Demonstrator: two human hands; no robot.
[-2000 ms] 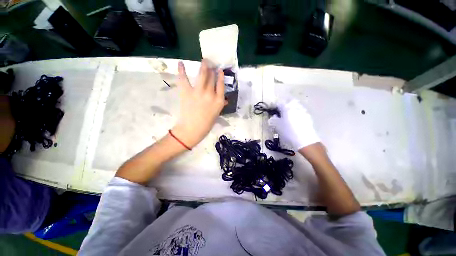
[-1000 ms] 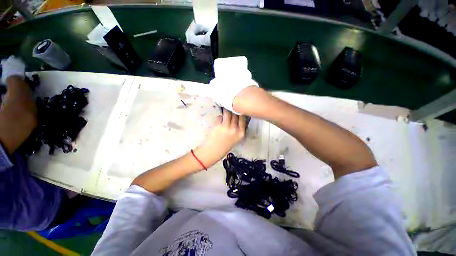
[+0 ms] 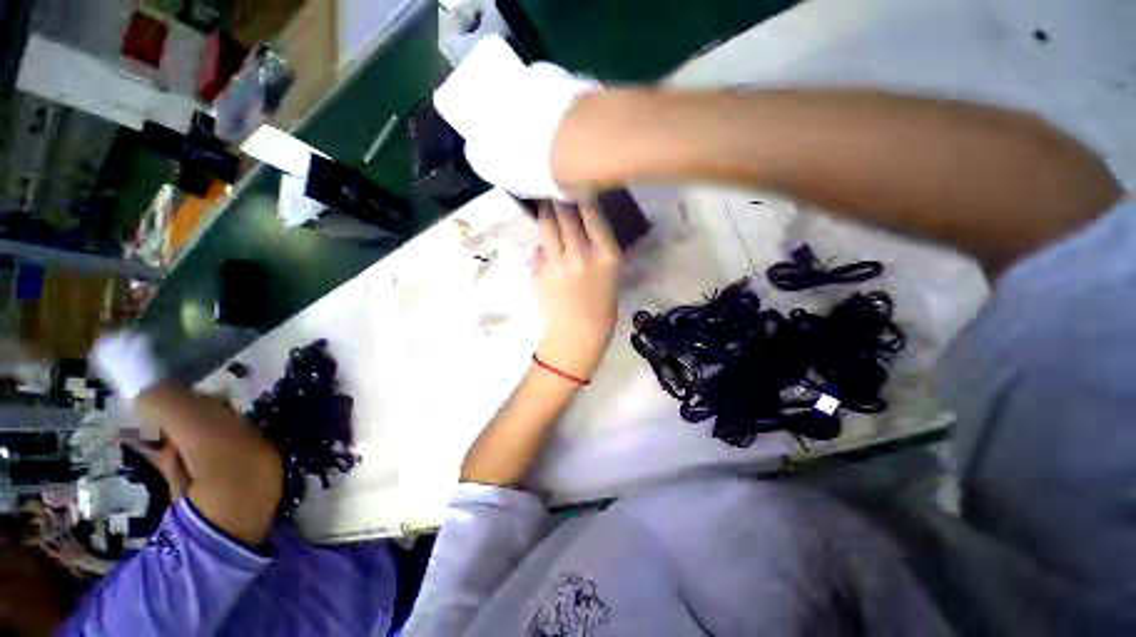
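Observation:
A black packaging box (image 3: 623,219) stands on the white bench, mostly hidden by my hands. Its white lid flap (image 3: 480,90) stands up at my gloved fingers. My bare left hand (image 3: 579,274) is closed around the box's near side. My right hand (image 3: 517,131), in a white glove, is at the box mouth and flap; its fingers are largely hidden. A heap of coiled black cables (image 3: 760,361) lies near my body, with one separate cable (image 3: 825,270) just beyond it.
The green conveyor (image 3: 355,125) runs beyond the bench, carrying an open box (image 3: 355,197) and closed black boxes (image 3: 239,292). At left, a neighbouring worker in a purple shirt (image 3: 224,566) sits by another cable heap (image 3: 305,417).
My right hand has gone from beside the loose cables to the box mouth. My left hand has stayed at the box. The view has turned left and tilted.

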